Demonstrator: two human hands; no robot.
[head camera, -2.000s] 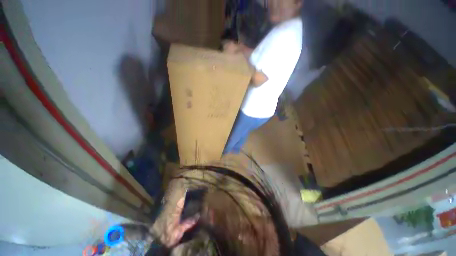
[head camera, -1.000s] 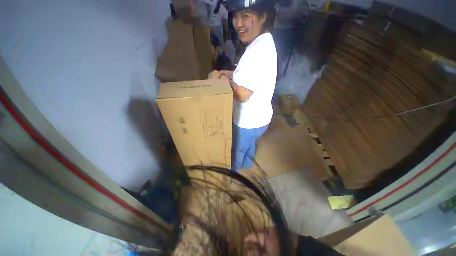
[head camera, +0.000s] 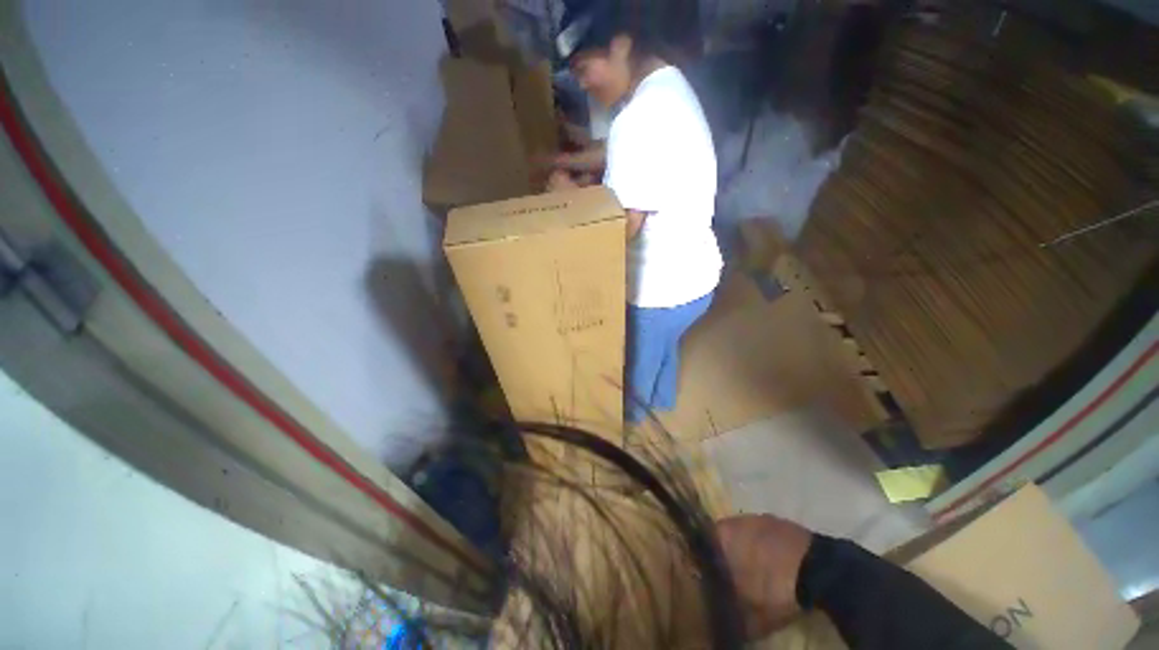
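Note:
A tall brown shipping carton (head camera: 559, 305) stands upright in front of me, with small print on its side and top. Dark curved strands cross the view over its lower part and over more brown cardboard at the bottom. My right hand (head camera: 759, 565) is at the lower right, beyond a black sleeve. It is blurred and partly covered by the strands, and its fingers and anything in them cannot be made out. My left hand is not in view.
A person in a white T-shirt (head camera: 667, 191) stands behind the tall carton, hands near its top. Another carton (head camera: 477, 133) stands behind. Flattened cartons (head camera: 966, 254) are piled at right. A printed carton (head camera: 1023, 578) is at lower right. A red-striped door frame (head camera: 165, 311) curves at left.
The dark phone and the hand holding it have left the view. My right hand and black sleeve have come further in at the lower right. The other person's head has turned down.

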